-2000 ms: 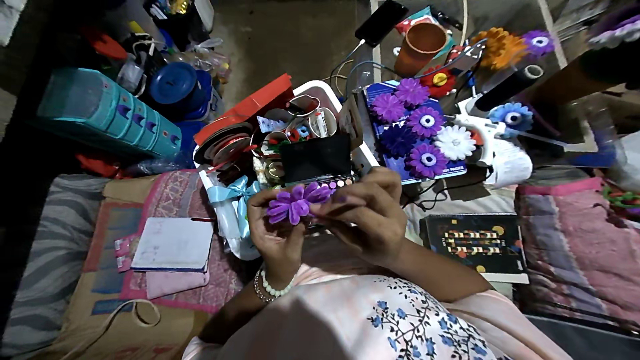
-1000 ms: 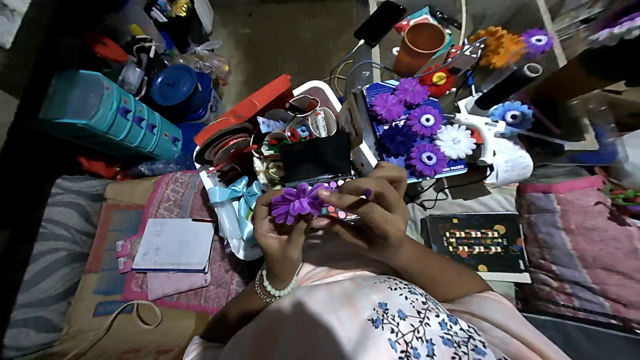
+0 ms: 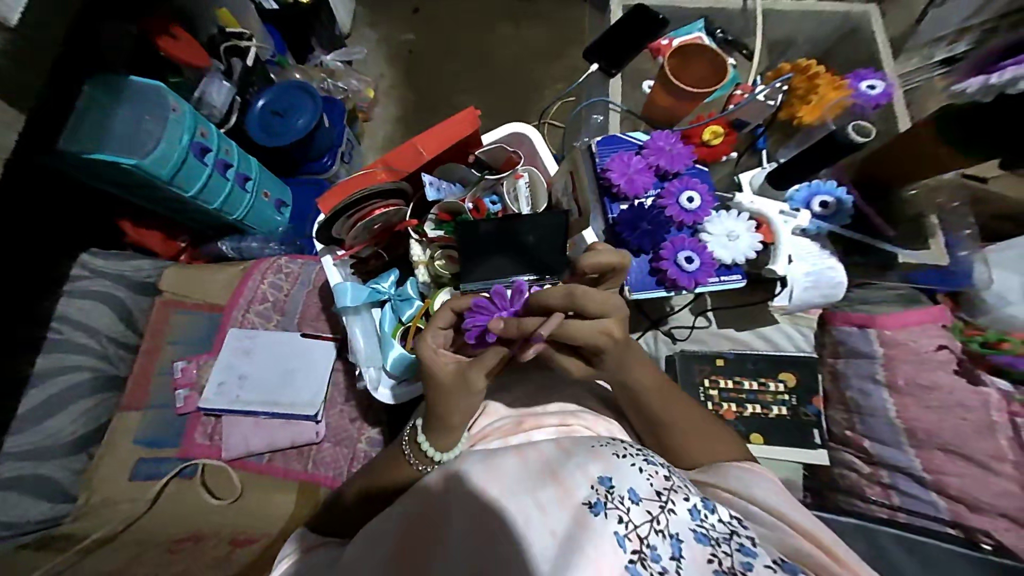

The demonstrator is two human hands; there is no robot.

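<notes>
Between my two hands, above my lap, is a purple craft flower [image 3: 494,312] with layered narrow petals. My left hand [image 3: 452,344] grips its left and lower side, with two bracelets on the wrist. My right hand [image 3: 588,320] has its fingers on the flower's right side, and a thin purple piece shows by its fingertips; where that piece joins cannot be told. Just beyond the flower a black rectangular object [image 3: 512,244] rests on a white basket [image 3: 532,138] packed with ribbon spools [image 3: 376,216] and a light blue satin bow [image 3: 392,294].
Finished-looking flowers [image 3: 686,200] lie on a blue book at the right, beside a white glue gun [image 3: 788,232]. A brown cup [image 3: 686,80] and a phone [image 3: 626,38] stand farther back. Left are teal drawers [image 3: 184,160] and a notebook [image 3: 272,372]; a dark book [image 3: 752,400] lies lower right.
The flower has turned and shifted a little in my hands. My right hand's fingers have changed their hold near it. The surroundings look the same.
</notes>
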